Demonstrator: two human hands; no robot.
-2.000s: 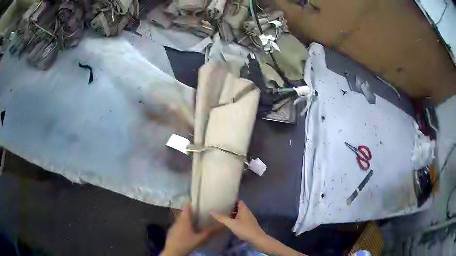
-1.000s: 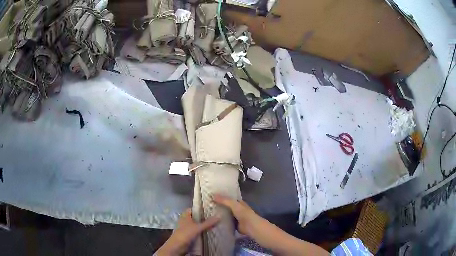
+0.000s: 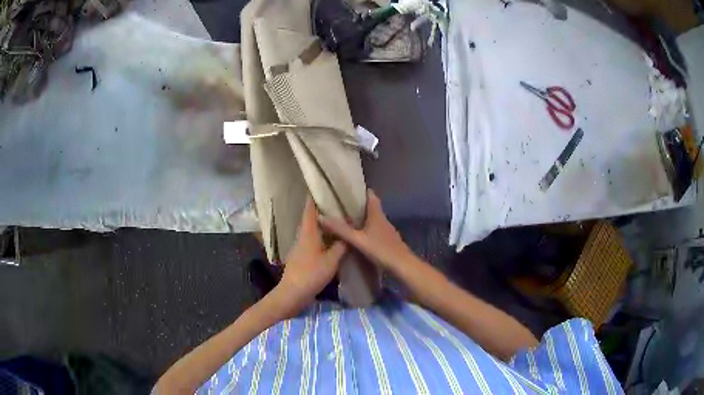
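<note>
A long beige folded roll of large cut panels (image 3: pixel 309 92) lies lengthwise in front of me, its near end against my striped shirt. A thin fabric tie (image 3: pixel 301 129) goes round its middle, with a white ticket (image 3: pixel 236 132) on the left and another ticket (image 3: pixel 367 140) on the right. My left hand (image 3: pixel 313 251) holds the left part of the near end, thumb up. My right hand (image 3: pixel 370 231) holds the right side, its thumb reaching across toward my left hand. The fingers under the cloth are partly hidden.
Bundled brown pieces (image 3: pixel 38 38) lie at the back left of the padded table (image 3: pixel 154 116). The right padded table (image 3: pixel 509 166) holds red-handled scissors (image 3: pixel 559 106), a dark flat strip (image 3: pixel 562 160), white scraps (image 3: pixel 668 96) and a partly visible iron (image 3: pixel 678 163). A yellow woven basket (image 3: pixel 594 274) stands below.
The roll's near end has come closer to my body and now shows a tapering fold between my hands. The view has tilted down, showing my shirt and more floor.
</note>
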